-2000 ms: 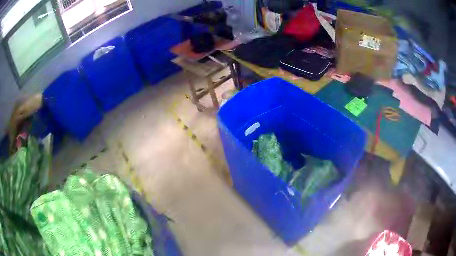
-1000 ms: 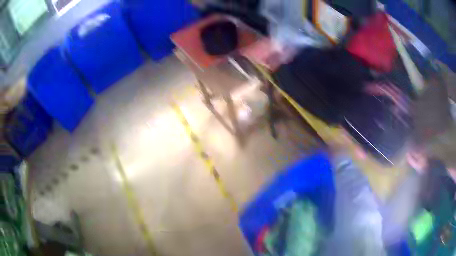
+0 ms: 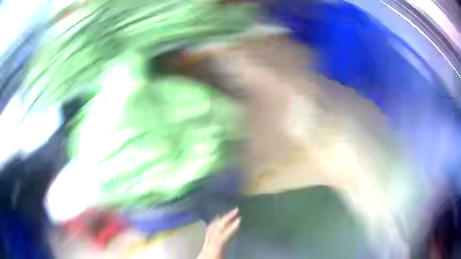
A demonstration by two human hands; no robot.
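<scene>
The view is strongly blurred. One hand, which looks like my left hand (image 3: pixel 221 233), shows at the bottom centre with its fingers pointing up and to the right. Its fingers lie at the left edge of a flat dark green thing (image 3: pixel 303 217); whether they grip it is unclear. My right hand is not in view. A large pile of bright green pieces (image 3: pixel 167 136) fills the left centre, beyond the hand.
Tall blue bins (image 3: pixel 349 50) are smeared along the upper right. The light tan floor (image 3: pixel 283 116) shows between them and the green pile. A red thing (image 3: pixel 98 227) and a blue edge (image 3: pixel 167 218) lie at the lower left.
The view has swung sharply away from the table and wooden stand. The bright green pile now fills the left centre, the blue bins show at upper right, and a hand has entered at the bottom.
</scene>
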